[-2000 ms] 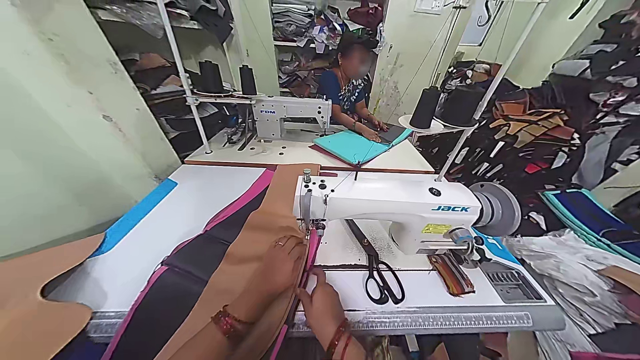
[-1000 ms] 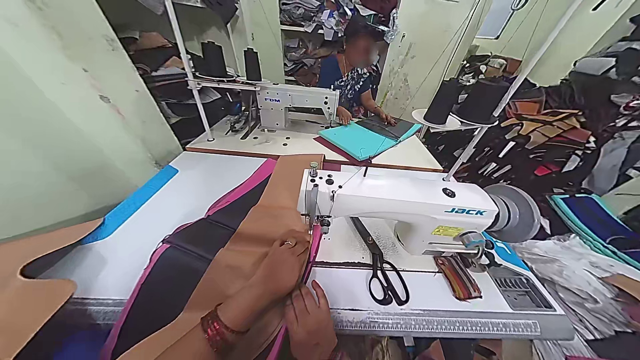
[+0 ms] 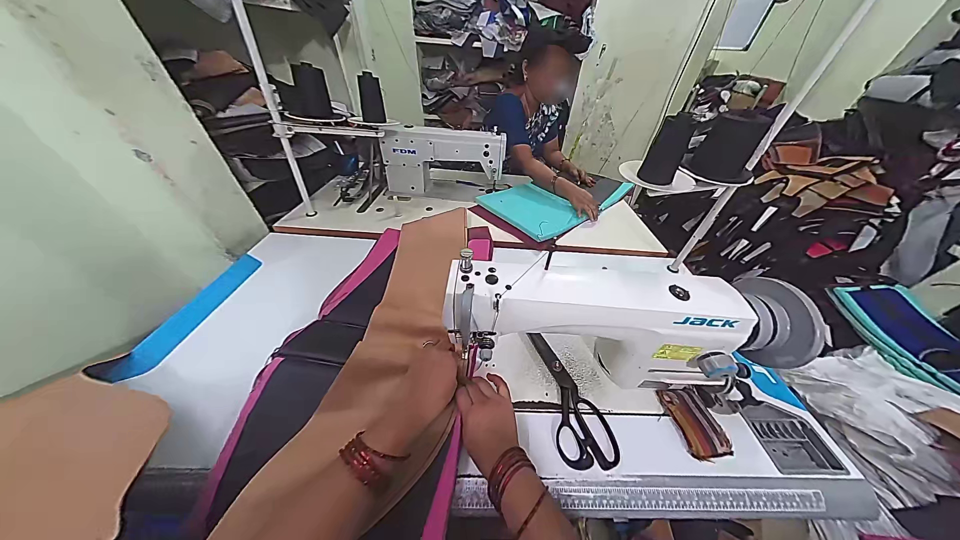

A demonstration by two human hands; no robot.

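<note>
A white Jack sewing machine [image 3: 600, 300] stands on the table, its needle area at the edge of a tan sheet of material [image 3: 367, 367]. Black panels [image 3: 300, 412] with magenta edging [image 3: 244, 427] lie along the tan piece. My left hand [image 3: 424, 386] presses on the tan material just left of and below the presser foot. Beside it, my right hand [image 3: 484, 412] pinches the seam edge, where a magenta strip runs up to the foot. The left fingertips are partly hidden near the machine head. Black-handled scissors [image 3: 574, 405] lie right of my right hand.
A co-worker [image 3: 540, 127] handles turquoise material [image 3: 540, 210] beside a second sewing machine [image 3: 442, 157]. Black thread cones [image 3: 667, 150] stand on a holder at right. A folded striped cloth [image 3: 696, 424] lies under the machine arm. A tan piece [image 3: 75, 450] rests at left, a ruler strip [image 3: 637, 496] along the front edge.
My right fingers have moved up along the seam, closer to the presser foot, than one second ago. The co-worker's hands have shifted on the turquoise material.
</note>
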